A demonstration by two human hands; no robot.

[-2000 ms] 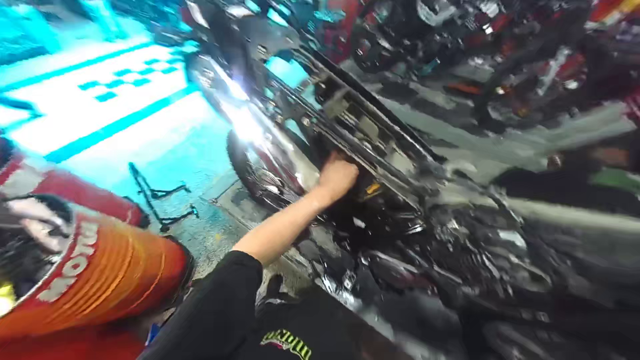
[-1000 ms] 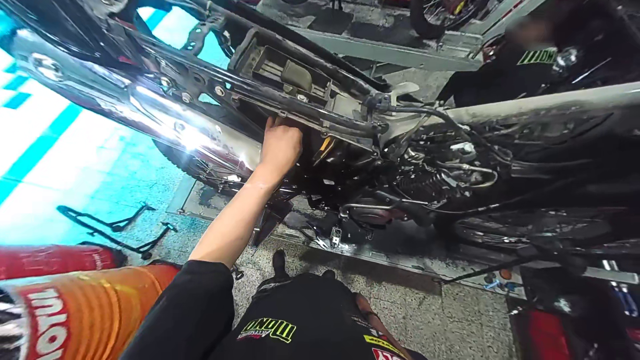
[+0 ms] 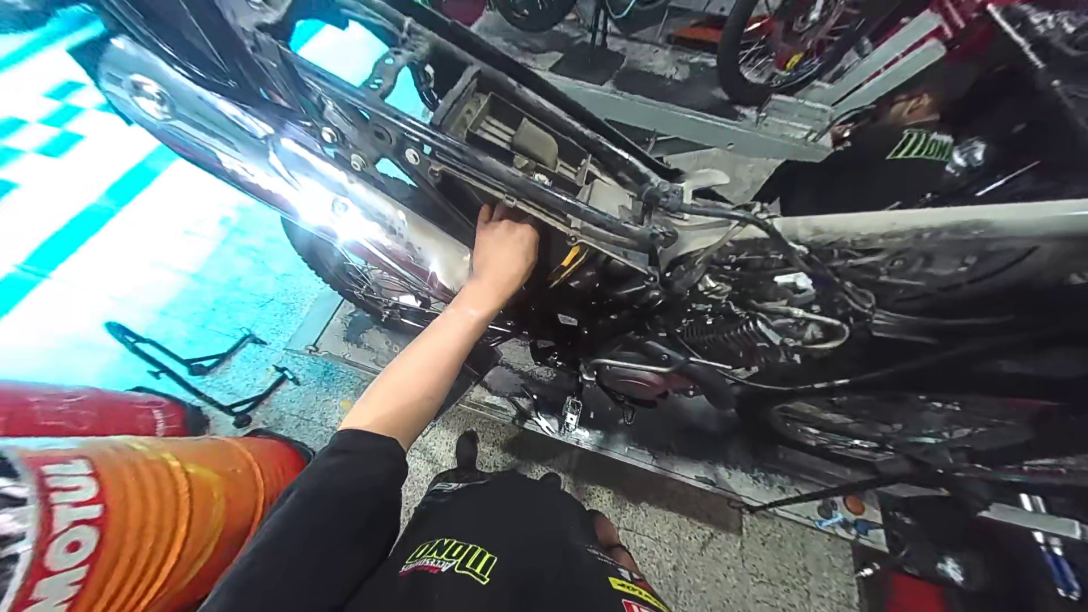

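A motorcycle with its seat and side covers off stands before me, its frame rails (image 3: 544,204) bare. My left hand (image 3: 506,251) reaches in under the upper rail, beside an open black plastic compartment (image 3: 535,140). Its fingertips are hidden behind the rail, so I cannot tell what they hold. To the hand's left is the shiny silver muffler (image 3: 365,208); to its right, a yellow part (image 3: 568,262). The engine (image 3: 637,378) sits lower right. My right hand (image 3: 614,540) hangs low beside my body, mostly hidden.
Orange drum (image 3: 178,510) and red drum (image 3: 85,410) stand at lower left, near a black paddock stand (image 3: 195,382) on the floor. Pliers (image 3: 537,416) lie on the lift platform (image 3: 680,476). A co-worker in black (image 3: 884,166) is at upper right. Blue-handled tools (image 3: 1054,552) lie lower right.
The view has swung and come closer to the motorcycle. My left hand stays at the frame, its fingers tucked in under the rail. The right hand showed one second ago too.
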